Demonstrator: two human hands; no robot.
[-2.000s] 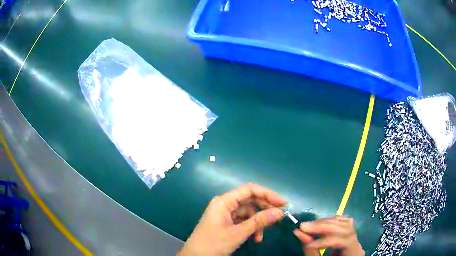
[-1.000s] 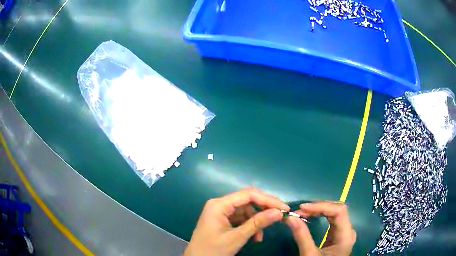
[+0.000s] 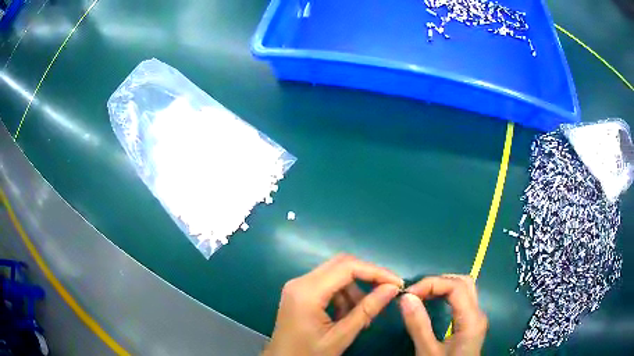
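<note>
My left hand [image 3: 334,302] and my right hand [image 3: 448,309] meet fingertip to fingertip at the bottom centre. Between them they pinch a tiny pin [image 3: 401,291]; only a dark speck of it shows, and the fingers hide the rest. Whether a white cap is on it cannot be seen. An open clear bag of white caps [image 3: 208,167] lies to the left, with caps spilling at its mouth. One loose white cap [image 3: 291,216] lies beside it. A large heap of pins [image 3: 570,257] lies on the right.
A blue tray [image 3: 417,80] stands at the top with scattered small parts in it. A small clear bag [image 3: 603,156] lies on the heap's upper edge. A yellow line [image 3: 495,201] runs down the green surface. Grey floor and blue equipment [image 3: 21,306] show at the left edge.
My right hand has moved closer to my left, and the fingertips now meet. The silver-white piece visible between them earlier is now mostly covered. The view has shifted slightly.
</note>
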